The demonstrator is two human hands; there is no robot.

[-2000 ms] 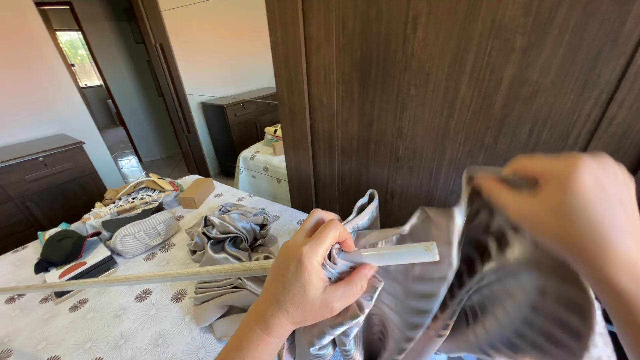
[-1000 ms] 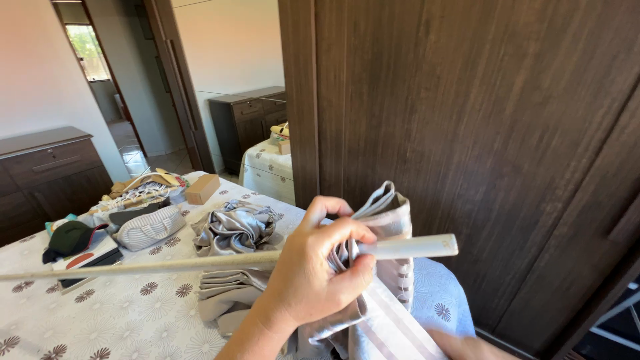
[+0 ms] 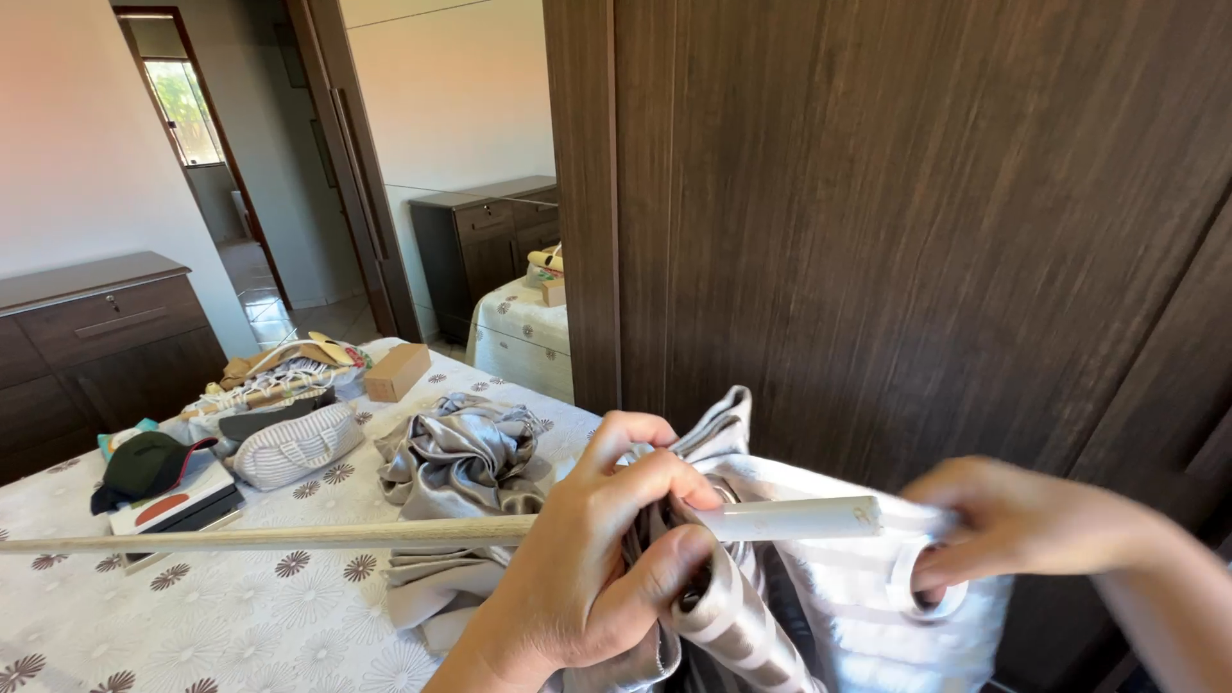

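My left hand (image 3: 616,549) grips a long curtain rod (image 3: 385,532), pale wood with a white end (image 3: 799,518), together with bunched fabric around it. The grey-and-silver striped eyelet curtain (image 3: 857,577) hangs from the rod and spreads to the right. Just beyond the white end, my right hand (image 3: 1001,539) pinches the curtain's top edge beside a round white eyelet (image 3: 938,580), with fingertips at its hole; this hand is slightly blurred. More shiny grey fabric (image 3: 462,452) lies heaped on the bed, left of my left hand.
The bed (image 3: 241,616) has a white patterned cover. On it lie a dark cap (image 3: 149,467), a striped pouch (image 3: 298,446), a cardboard box (image 3: 397,372) and piled items. A dark wooden wardrobe (image 3: 866,241) with a mirrored door stands close ahead; a dresser (image 3: 115,337) is at left.
My right hand has come up from the lower edge, raising the curtain's top edge beside the rod end. The left hand keeps its grip on the rod and bunched fabric.
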